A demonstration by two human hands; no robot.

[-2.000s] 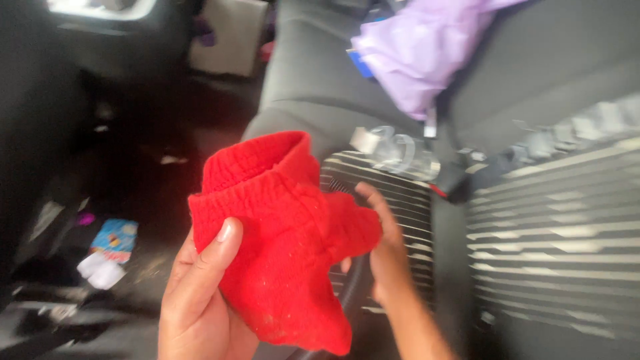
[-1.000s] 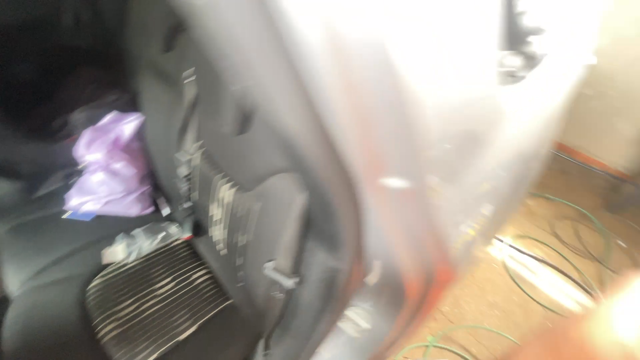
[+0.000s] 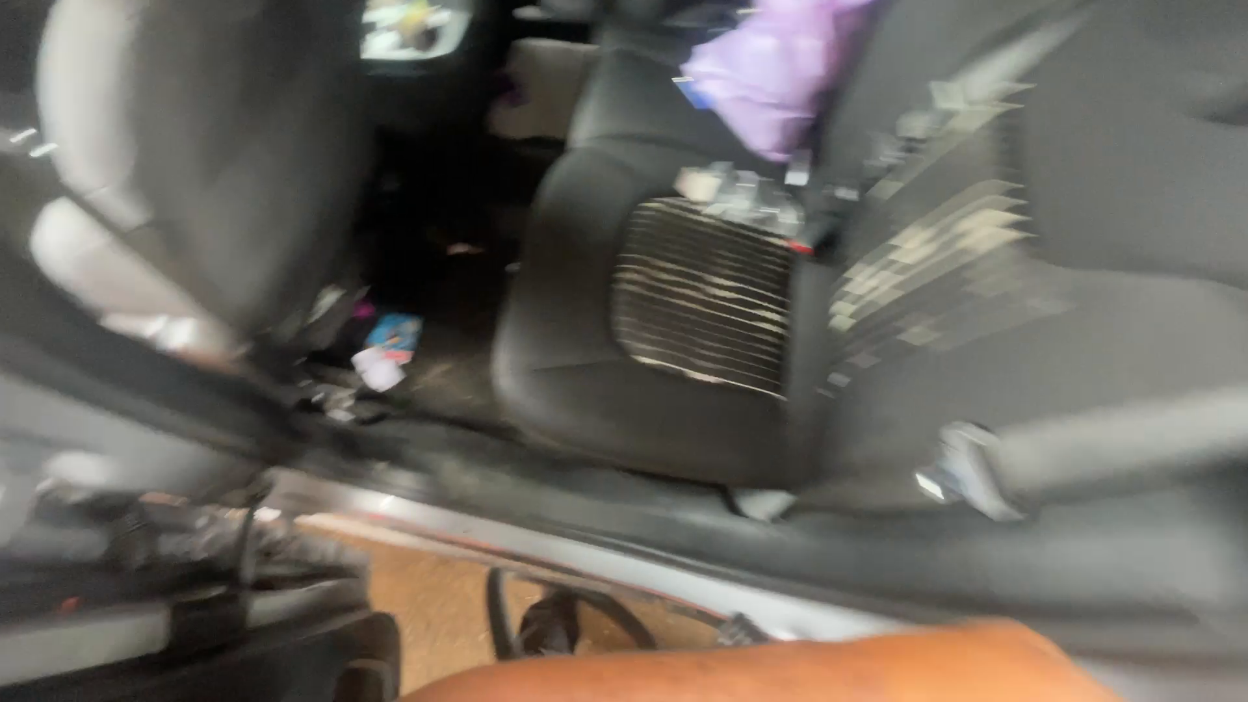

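A bare forearm [image 3: 760,673] crosses the bottom edge of the blurred head view, in front of the car's door sill. Neither my left hand nor my right hand shows. Behind the arm is the car's rear seat cushion [image 3: 643,429], with a striped panel [image 3: 702,302]. At the back of that panel lies a clear crumpled plastic item [image 3: 746,200], near a red-marked seat belt buckle [image 3: 801,248]. A purple bag [image 3: 770,78] rests farther along the seat. The red cloth item is not in view.
The front seat's back [image 3: 224,166] stands at the left. A blue packet [image 3: 395,334] and a white scrap [image 3: 378,370] lie in the dark footwell. The door sill [image 3: 585,561] runs below the seat, with a black hose-like loop [image 3: 497,614] beyond it. A seat belt tongue [image 3: 975,473] hangs at the right.
Two seconds ago my left hand held a red cloth item, with my right hand beside it; both hands and the item are now out of view. The view swung away to the door side and back.
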